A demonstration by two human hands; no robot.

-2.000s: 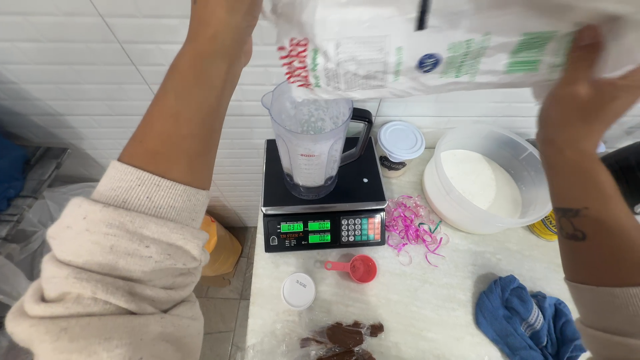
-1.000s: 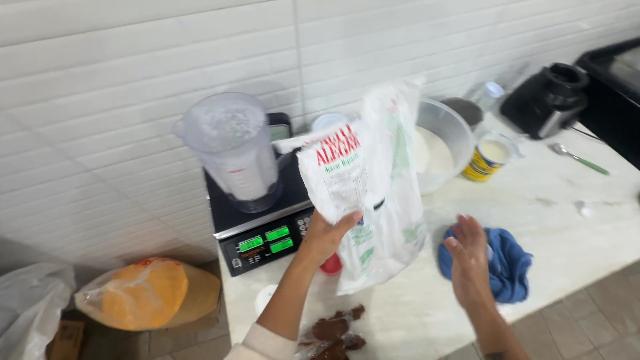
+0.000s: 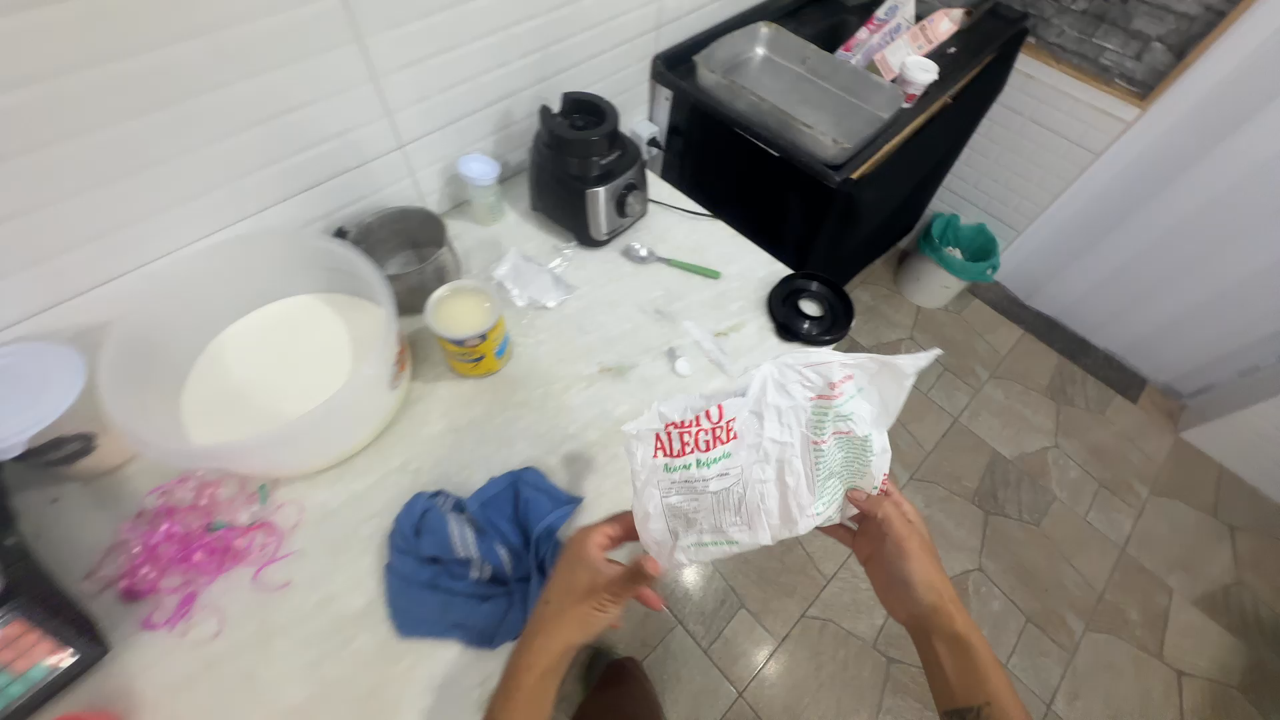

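Observation:
A white plastic sugar bag point(image 3: 765, 455), crumpled and flattened, is held over the counter's front edge and the floor. My right hand point(image 3: 885, 535) grips its lower right part, thumb on top. My left hand point(image 3: 600, 580) is at the bag's lower left edge, fingers partly behind it; how firmly it holds is unclear. Left of that hand lies a bunched blue cloth point(image 3: 480, 560). A large translucent tub point(image 3: 385, 400) with white powder or granules stands farther left. Between tub and bag is an open yellow can point(image 3: 475, 345) with pale contents.
On the counter point(image 3: 600, 400) are a blender base point(image 3: 590, 170), a black ring-shaped lid point(image 3: 810, 308), a green-handled spoon point(image 3: 680, 265), a metal pot point(image 3: 405, 260) and pink curled ribbon point(image 3: 195, 545). A metal pan point(image 3: 800, 90) rests on a black unit. A lined bin point(image 3: 950, 262) stands on the floor.
The view has swung right, leaving the blender jug out of sight. The bag, raised near the jug two seconds ago, is now low over the counter edge, with both hands at it.

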